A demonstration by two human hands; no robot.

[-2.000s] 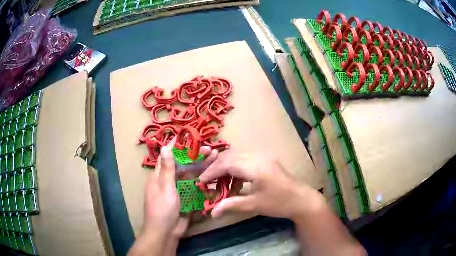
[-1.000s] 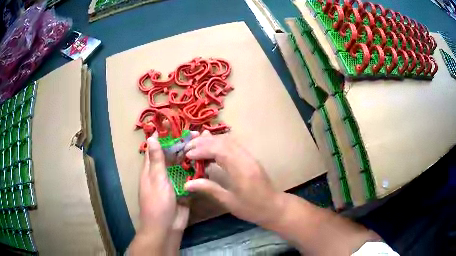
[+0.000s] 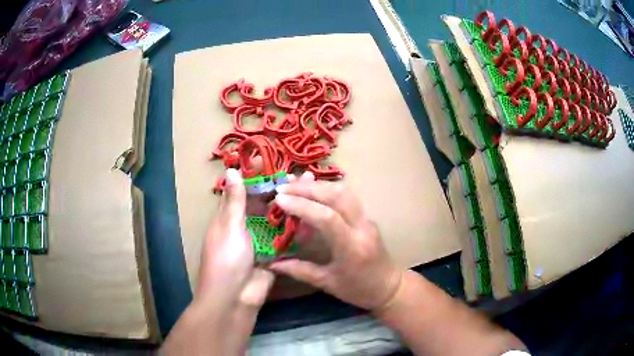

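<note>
My left hand (image 3: 233, 243) holds two green perforated pieces. The upper one (image 3: 265, 182) has a pale grey side and a red arch standing on it. The lower green piece (image 3: 263, 235) lies flat across my palm. My right hand (image 3: 340, 243) holds a red handle (image 3: 285, 228) by its fingers at the right edge of the lower piece; whether it is seated there I cannot tell. A pile of loose red handles (image 3: 299, 97) lies just beyond on the cardboard work sheet (image 3: 389, 160).
Rows of green pieces with upright red handles (image 3: 556, 104) stand on stacked cardboard (image 3: 563, 201) at right. Green pieces without handles (image 3: 24, 181) lie on a cardboard stack (image 3: 94, 201) at left. A pink-purple plastic bag (image 3: 52, 35) and printed card (image 3: 137, 31) are upper left.
The view has shifted. The upper green piece has tilted so its pale side faces me. My right fingers have brought the red handle up against the lower piece.
</note>
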